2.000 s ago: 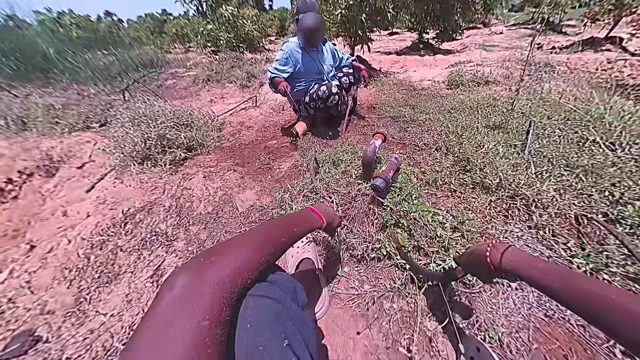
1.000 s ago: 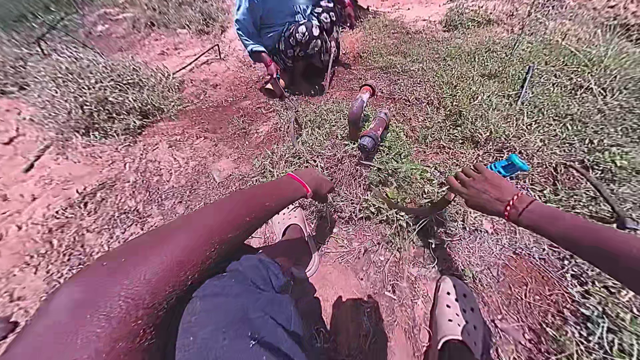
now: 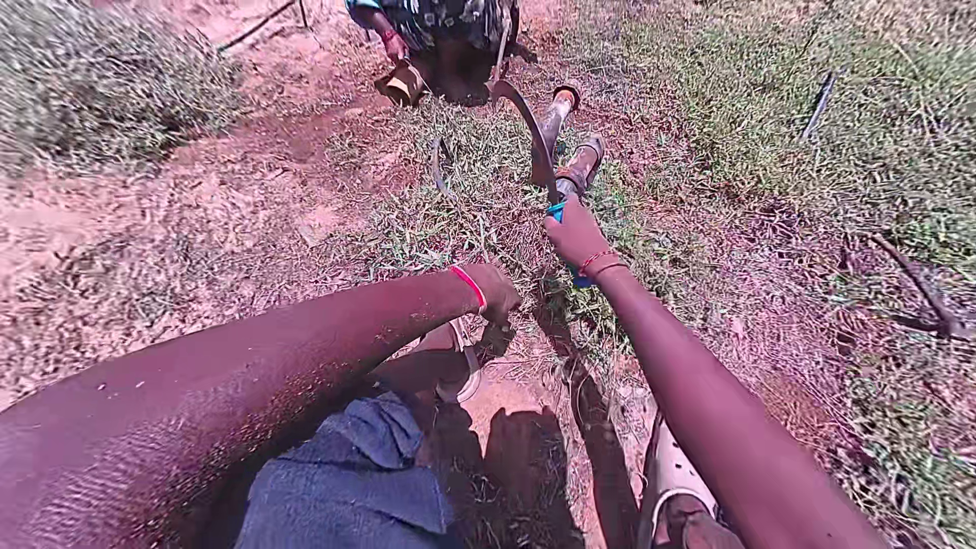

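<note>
My right hand [image 3: 581,238] is closed around the blue handle of a sickle [image 3: 537,137]; its curved metal blade rises from the fist and points up and to the left, in front of rusty metal pipes [image 3: 583,162]. Low over the grass, my left hand [image 3: 494,291] is curled with its knuckles up, near the dry grass and weeds [image 3: 450,236]. Its fingertips are hidden, so whether it grips any stems does not show.
Another person [image 3: 450,23] crouches at the top, a hand at a yellowish container [image 3: 402,82]. Dry sticks [image 3: 919,286] lie at the right, and a bush [image 3: 107,76] stands upper left. My clog shoes [image 3: 679,465] are on the soil below.
My right hand has swung the sickle from low at the right up and leftward, so the blade now stands in front of the pipes. The left hand stays low by the grass. The view has tilted down.
</note>
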